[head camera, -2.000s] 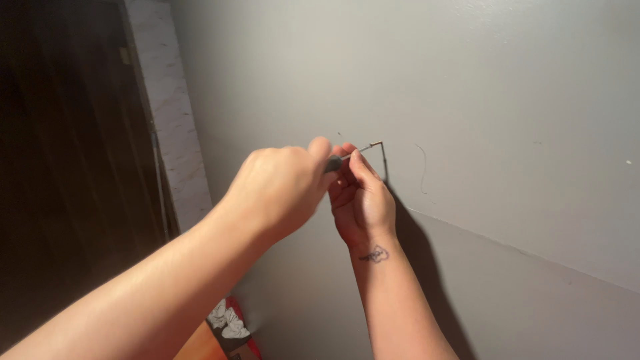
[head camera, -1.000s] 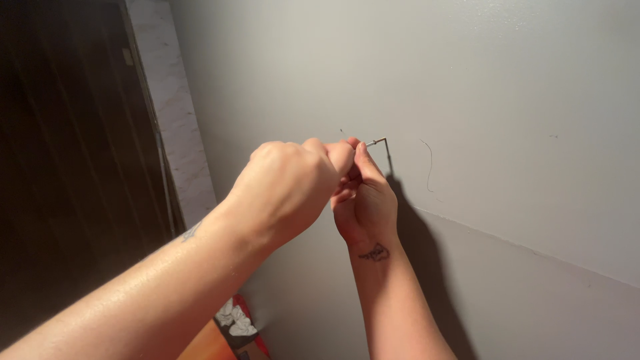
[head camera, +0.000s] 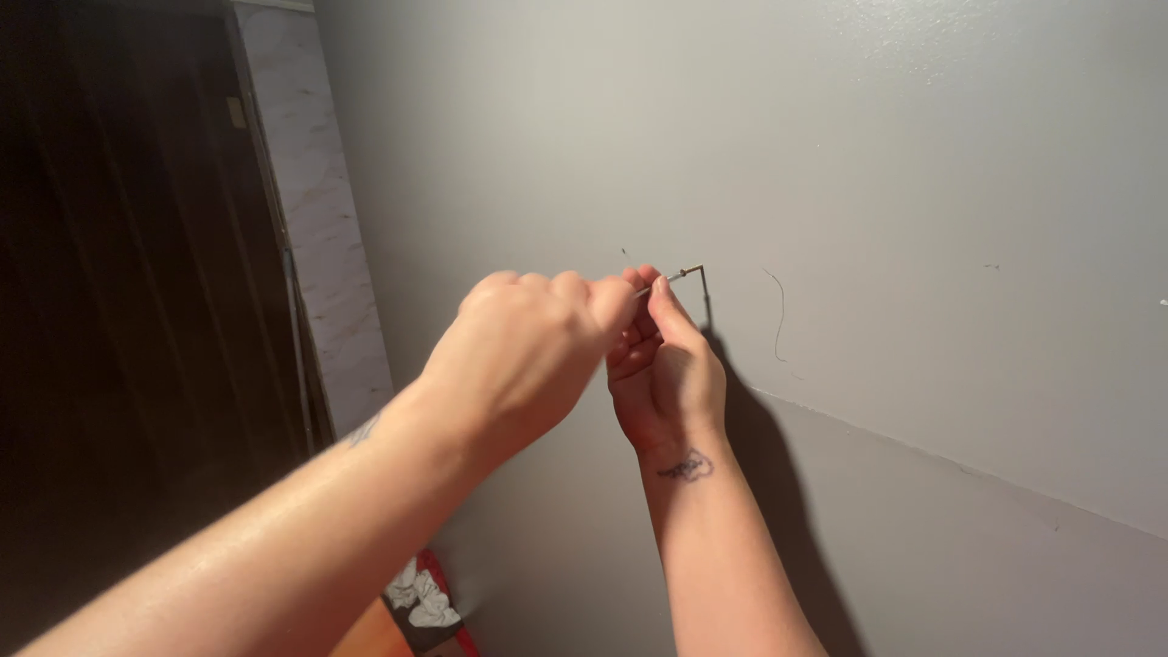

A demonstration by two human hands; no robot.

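Note:
My left hand (head camera: 538, 338), back toward the camera, is closed round the handle of what looks like a screwdriver; the handle is hidden in the fist. The thin metal shaft (head camera: 646, 291) points right to a screw (head camera: 693, 269) that sticks out of the grey wall (head camera: 912, 228). My right hand (head camera: 671, 365), palm up, steadies the shaft between thumb and fingertips, just left of the screw. The screw casts a thin shadow down the wall. How deep it sits cannot be told.
A marbled white trim strip (head camera: 310, 210) borders a dark panelled surface (head camera: 119, 255) at left. Crumpled white material (head camera: 429, 602) lies beside red and orange things at the bottom. A seam (head camera: 912, 443) and a curved hair-like line (head camera: 782, 315) show on the wall.
Two seconds ago part of the dark handle showed beyond my left fist; now the fist covers it. My right hand has stayed at the shaft.

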